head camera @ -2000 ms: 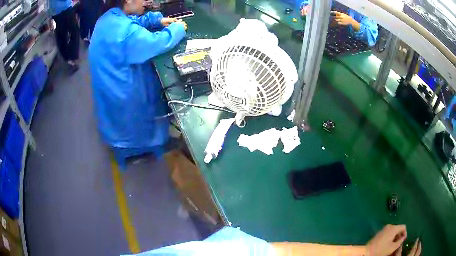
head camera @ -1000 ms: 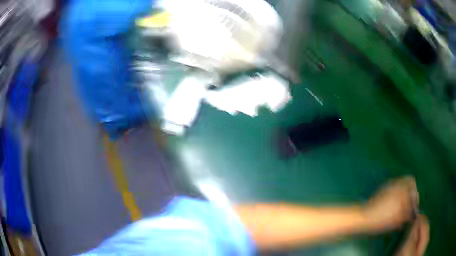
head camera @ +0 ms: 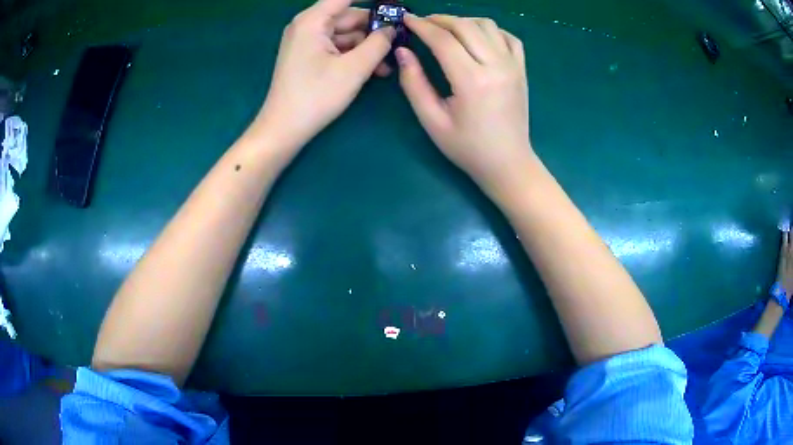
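Observation:
A small black unit [head camera: 388, 16] with silver marks on its face is held at the top middle of the head view. My left hand [head camera: 323, 65] is closed on its left side with thumb and fingers. My right hand [head camera: 474, 83] has its index fingertip at the unit's right edge and its thumb just below; whether it grips the unit or only touches it is hard to tell. The fingers partly hide the unit.
A smartphone [head camera: 89, 126] lies at the left, with crumpled white tissue [head camera: 12, 165] at the far left edge. Another small black unit [head camera: 709, 46] lies at the upper right. A small red-and-white sticker [head camera: 391, 332] is near the front edge. Another person's arm [head camera: 772, 304] shows at the right.
The view has swung from the left side to straight ahead. The fan and the seated worker have left the picture, and both my hands now show fully, with the black unit visible.

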